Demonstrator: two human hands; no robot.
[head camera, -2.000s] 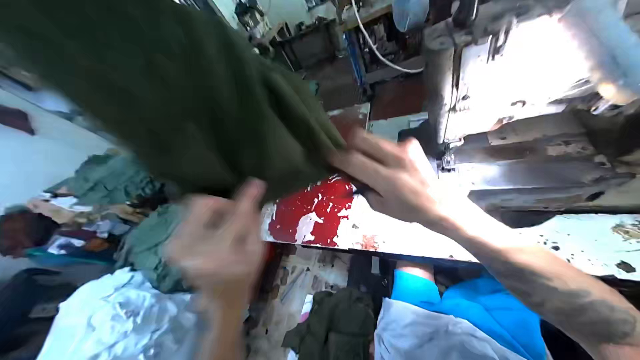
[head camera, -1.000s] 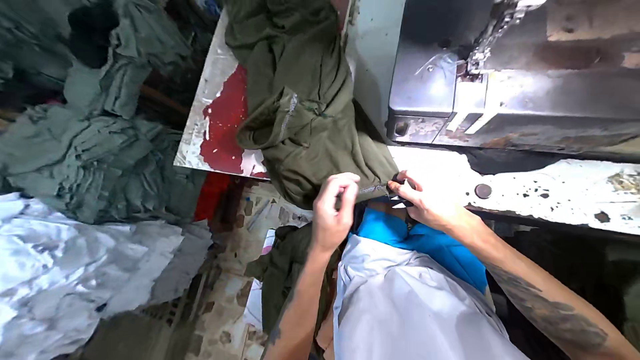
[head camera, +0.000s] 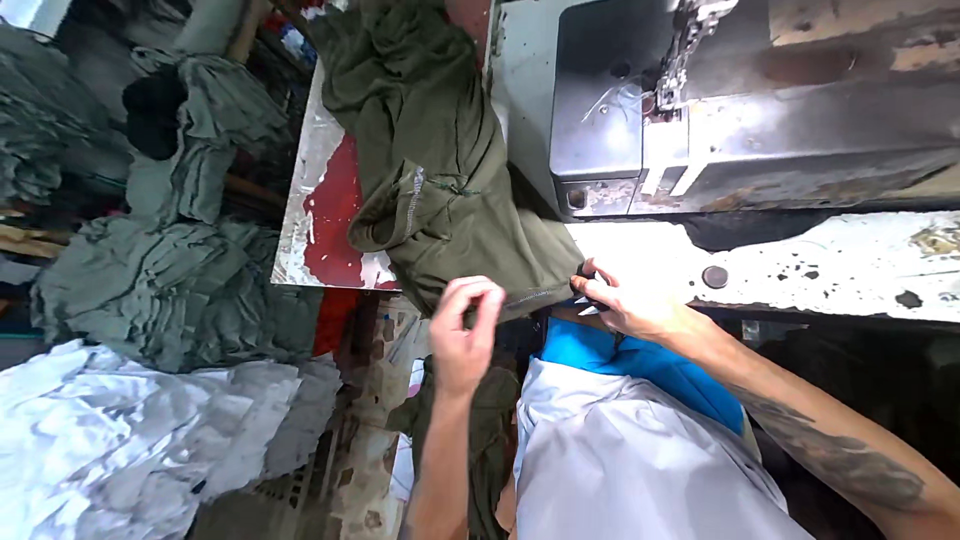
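Observation:
An olive-green garment (head camera: 465, 217) with visible overlock stitching lies across the table, its hem at the front edge. My left hand (head camera: 465, 322) is at the hem, thumb and forefinger brought together; whether cloth or thread is pinched between them cannot be told. At the hem's right corner, my right hand (head camera: 619, 296) holds small dark thread snips (head camera: 589, 306), their metal tips pointing left, with fingers beside the fabric. The sewing machine (head camera: 720, 120) stands behind and right of my right hand, loose pale threads lying on its bed.
The worn tabletop (head camera: 817, 262) has chipped white paint, and a red patch (head camera: 337, 217) shows at left. Grey-green cloth pieces (head camera: 165, 285) are heaped to the left, above a white fabric pile (head camera: 135, 427). Another dark green garment (head camera: 491, 420) hangs below the table.
The green garment, raised in the air two seconds ago, lies on the table from one second ago on. My left hand has come away slightly from the hem's right corner.

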